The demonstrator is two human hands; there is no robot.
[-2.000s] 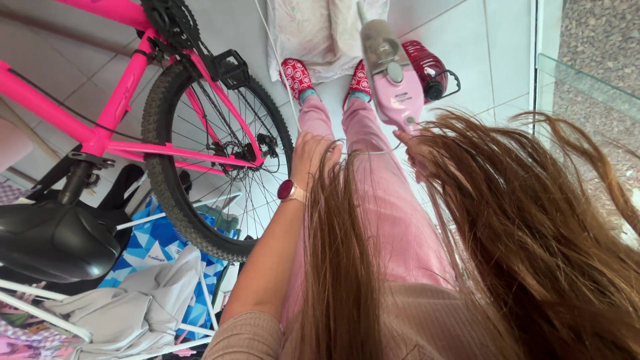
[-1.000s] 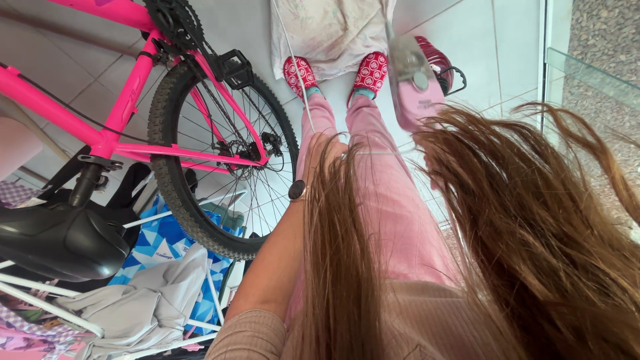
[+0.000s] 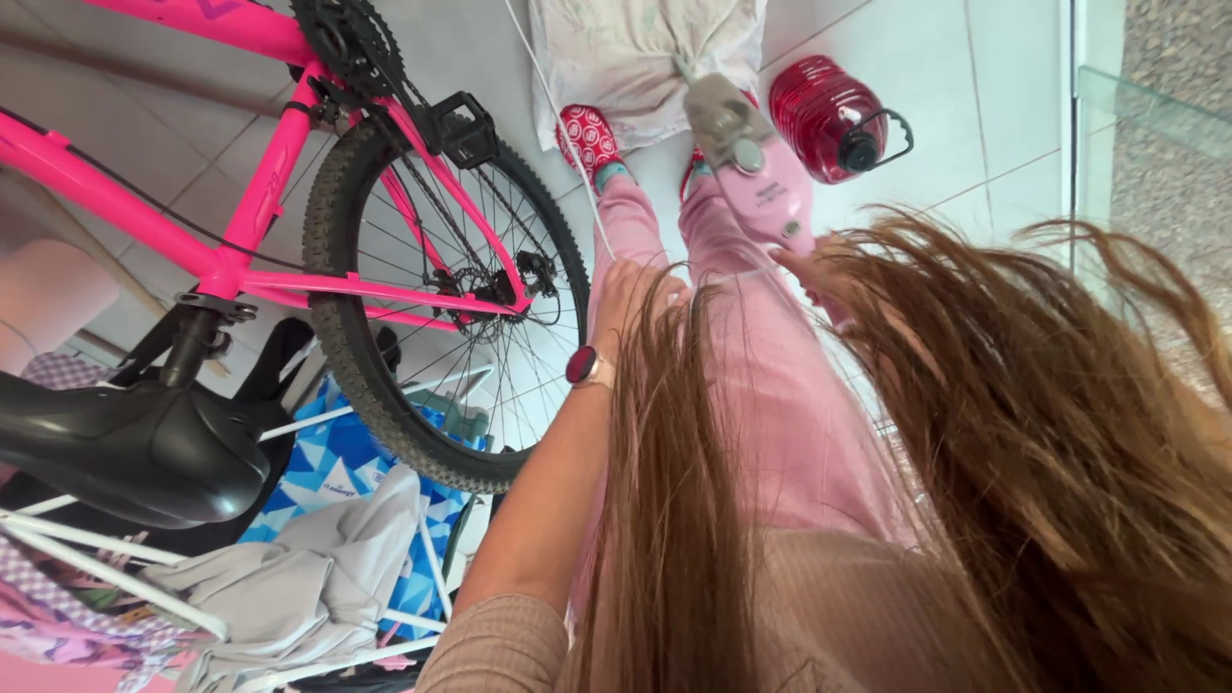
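My left hand [image 3: 640, 298], partly behind long brown hair, is closed around a thin white cord [image 3: 558, 120] that runs up past the left slipper. The cord also stretches from this hand toward the right one. A pink handheld appliance [image 3: 770, 192] with a translucent grey front end hangs over my right shin, that end pointing away from me. My right hand [image 3: 818, 269] grips its near end, though hair hides much of the fingers. Beyond the appliance's tip lies a pale cloth cover [image 3: 635, 58], its surface wrinkled.
A pink bicycle's rear wheel [image 3: 332, 318] stands close to my left arm, its black saddle [image 3: 125, 452] nearer me. Grey cloth [image 3: 298, 568] hangs on a white rack [image 3: 115, 568]. A red jug [image 3: 818, 106] is on the floor beside the cloth cover; a glass pane [image 3: 1155, 111] is at right.
The pink appliance swung right over the red jug, blurred a second ago, and has come back left, leaving the jug uncovered. The left hand stays in about the same place.
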